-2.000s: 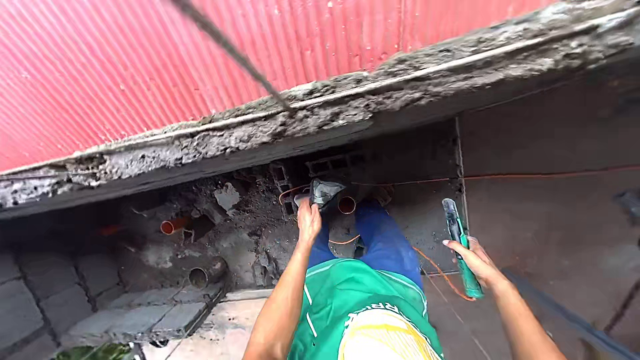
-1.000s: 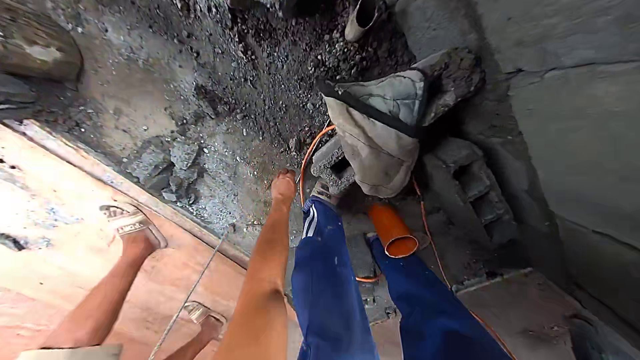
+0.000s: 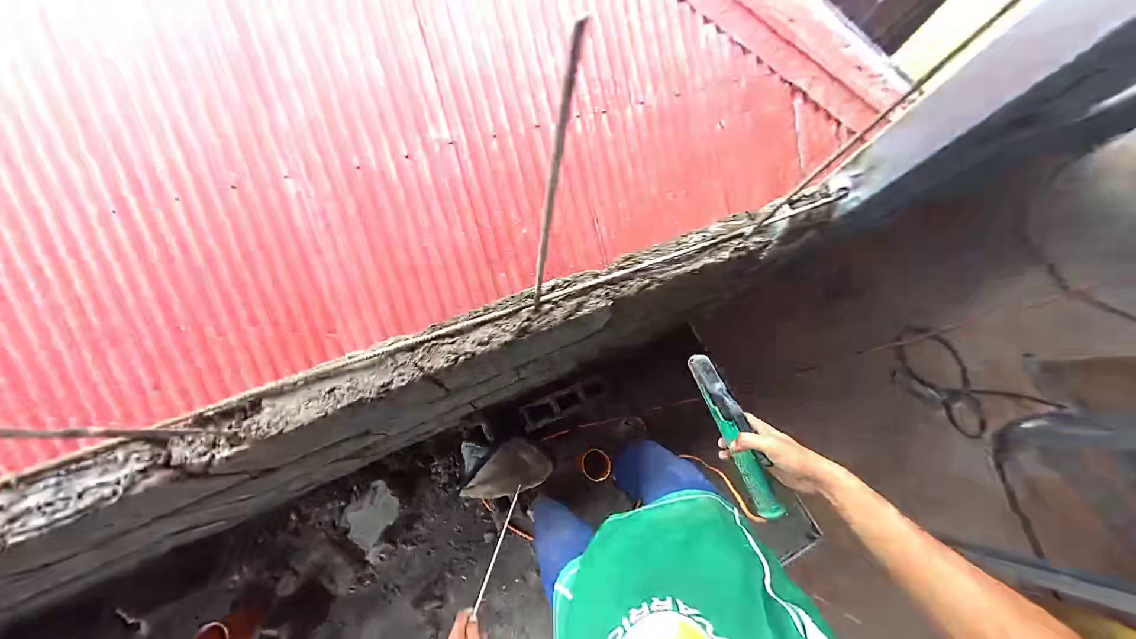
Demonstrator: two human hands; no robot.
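My right hand is closed around a long green tool with a dark and grey upper part; its exact kind cannot be told. Only the fingers of my left hand show at the bottom edge, at the lower end of a thin pale rod or line. The rod's upper end overlaps a grey, dusty cloth-like bundle beside my knees. Right of the bundle, between my legs, is the round opening of an orange pipe.
A rough concrete wall top crosses in front, with a steel bar rising from it. Beyond lies a red corrugated metal roof. A hollow block lies near the wall's foot. Looped cable is at right.
Two seconds ago my left hand was at the bundle; now it is lower, at the thin rod. The green tool remains in my right hand. The view has swung down and back up.
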